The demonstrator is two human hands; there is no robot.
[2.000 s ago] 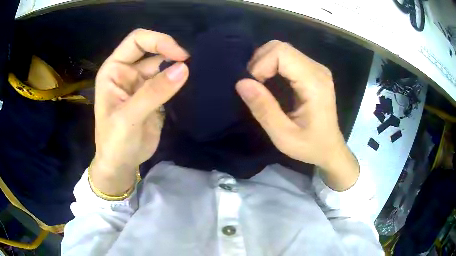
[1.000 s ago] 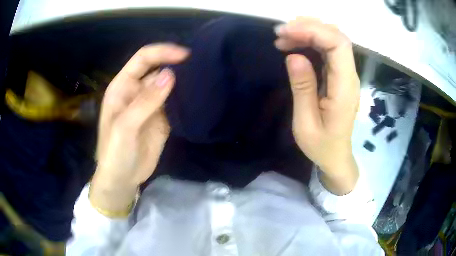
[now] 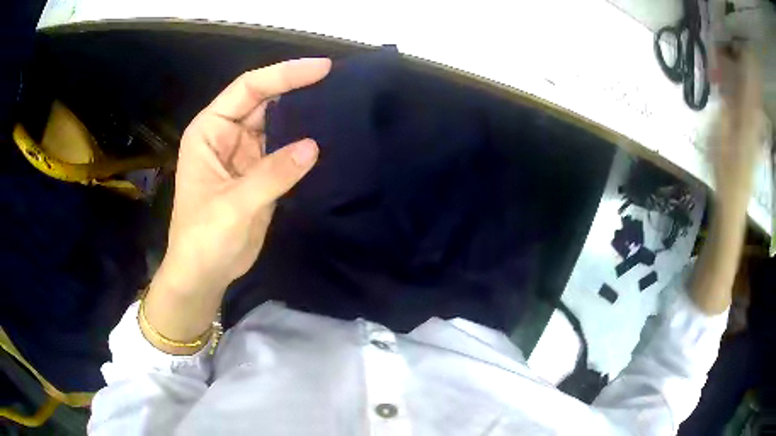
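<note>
A navy garment piece (image 3: 383, 162) lies bunched over my lap, with its top corner against the pale table's edge. My left hand (image 3: 234, 157) is at its left side. The thumb and index finger are apart, with cloth between them; the other fingers are partly hidden, so I cannot tell whether they grip it. My right hand (image 3: 736, 98) is stretched out to the far upper right, blurred, just right of the black scissors handles (image 3: 685, 55). Its fingertips are unclear, and I cannot tell whether it holds anything.
The white table (image 3: 510, 64) curves across the top. A pale side surface (image 3: 579, 264) at right holds small dark cut pieces (image 3: 630, 260) and tangled dark scraps (image 3: 668, 203). A yellow-rimmed item (image 3: 72, 166) is at left, with dark cloth below it.
My right hand has moved from above the garment to the upper right, beside the scissors. My left hand stays at the cloth's left side, thumb and index finger wider apart. The cloth has shifted.
</note>
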